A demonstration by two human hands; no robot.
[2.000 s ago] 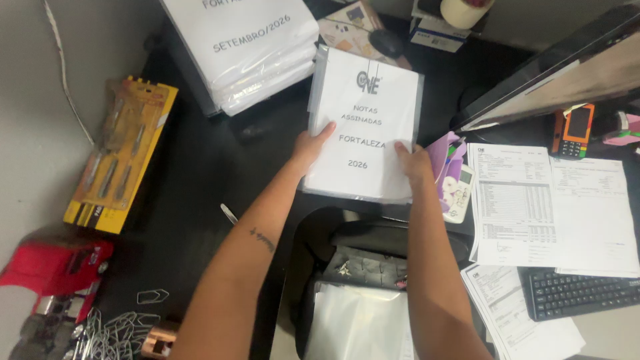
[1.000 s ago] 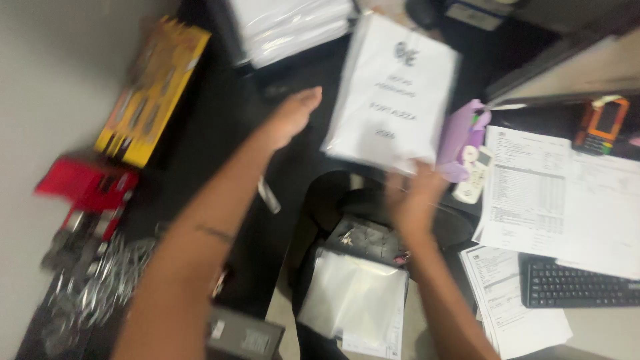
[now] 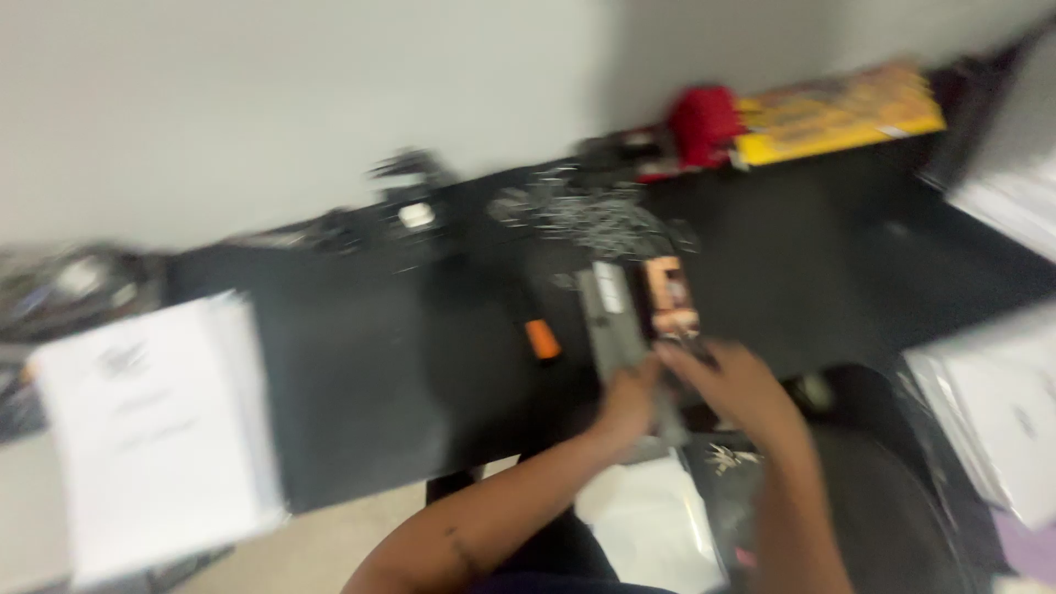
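The head view is blurred. My left hand rests on a long grey object near the front edge of the black desk; whether its fingers grip it I cannot tell. Close beside it, my right hand is at the near end of a copper-coloured object, with a dark part by its fingers. Behind both hands lies a pile of metal paper clips or binder fasteners. An orange-ended item lies left of the grey object. Below the hands are clear plastic sleeves.
A stack of printed sheets lies at the left. Along the wall are a red object and a yellow tool pack. At the right edge are the sleeved papers and another white stack.
The view has swung far to the left. Both hands have left the sleeved papers that they held two seconds ago and are now together at the grey and copper-coloured objects.
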